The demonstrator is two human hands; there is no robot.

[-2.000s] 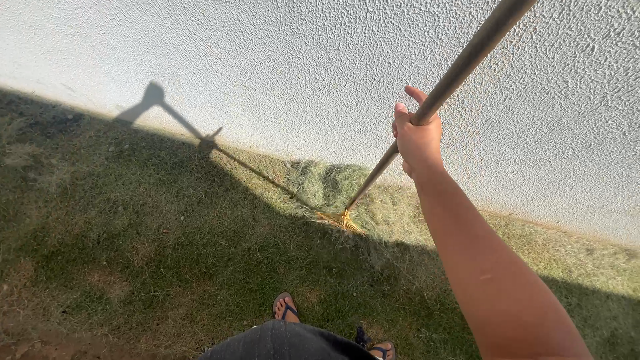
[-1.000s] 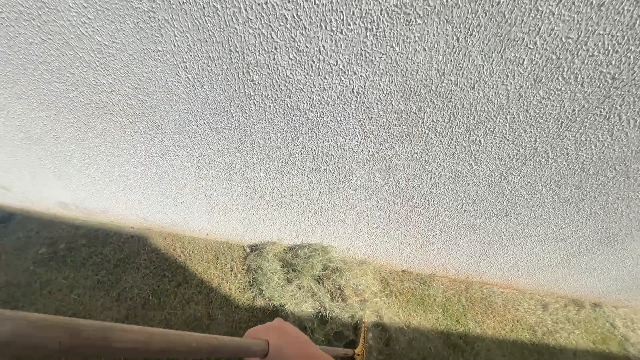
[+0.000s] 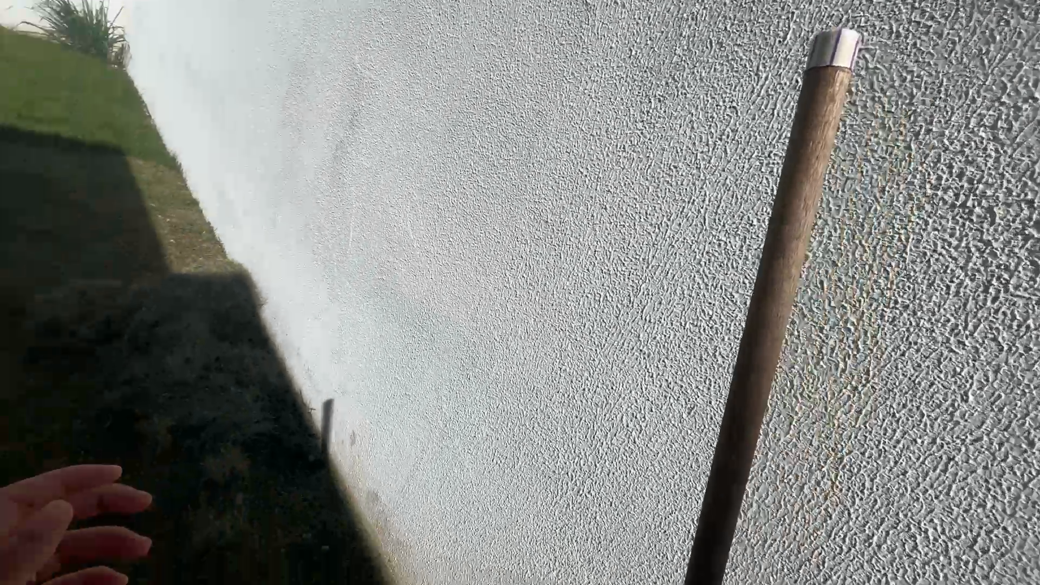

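Note:
At the lower left edge is my left hand (image 3: 77, 524), its fingers apart and pointing right, with nothing in them. The brown wooden pole (image 3: 772, 325) rises on the right, tilted slightly, with a pale cap (image 3: 834, 49) on its top end. A wide gap lies between my left hand and this pole. The pole's lower part is out of frame, so what holds or supports it there cannot be told. My right hand is not in view.
A white rough-textured wall (image 3: 504, 284) fills the middle and right. Grass (image 3: 57, 89) runs along its base at the left, partly in deep shadow. A spiky plant (image 3: 85, 31) grows by the wall at the far upper left.
The view has swung strongly along the wall. A hand gripped the pole in the earlier frames; now its capped upper end shows with no hand on the visible part. My empty left hand has come into view.

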